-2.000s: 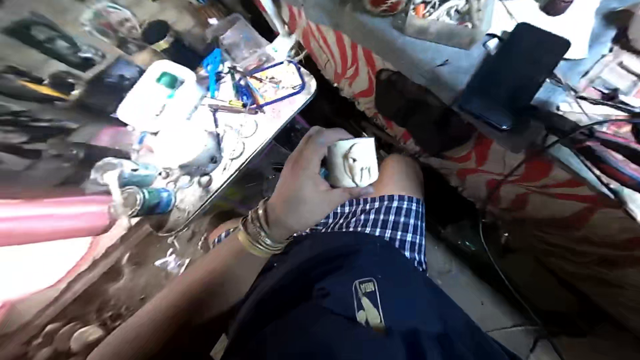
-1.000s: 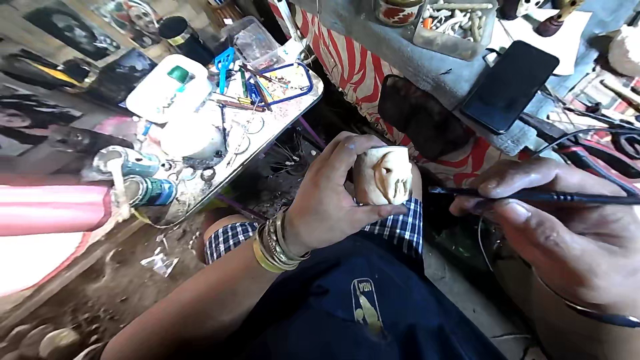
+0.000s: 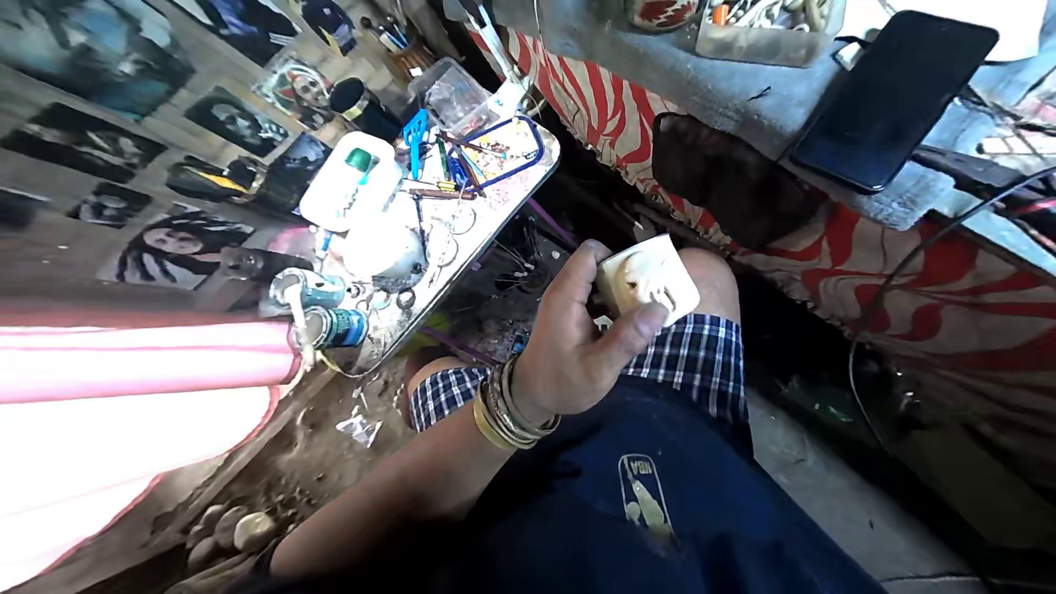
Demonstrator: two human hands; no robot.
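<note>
My left hand (image 3: pixel 577 338), with several bracelets at the wrist, holds a small cream-coloured carved block (image 3: pixel 649 280) above my lap. The thumb lies across its lower front, and the other fingers are mostly hidden behind it. The face of the block bears raised carving and a small dark hole. Its material cannot be told for certain. Beneath it are checked shorts (image 3: pixel 697 351) and a dark blue garment (image 3: pixel 569 511). My right hand is out of view.
On the left, a white-topped table (image 3: pixel 495 210) holds a white plastic tub (image 3: pixel 351 181), pens, tins (image 3: pixel 334 326) and a blue-rimmed tray (image 3: pixel 540 148). At upper right, a grey worktop (image 3: pixel 763 95) carries a black smartphone (image 3: pixel 898 99) and a clear container (image 3: pixel 771 37). A cable (image 3: pixel 883 289) hangs below.
My right hand, holding a slim dark tool beside the carved block one second ago, has left the view. My left hand still holds the block, its thumb now across the front.
</note>
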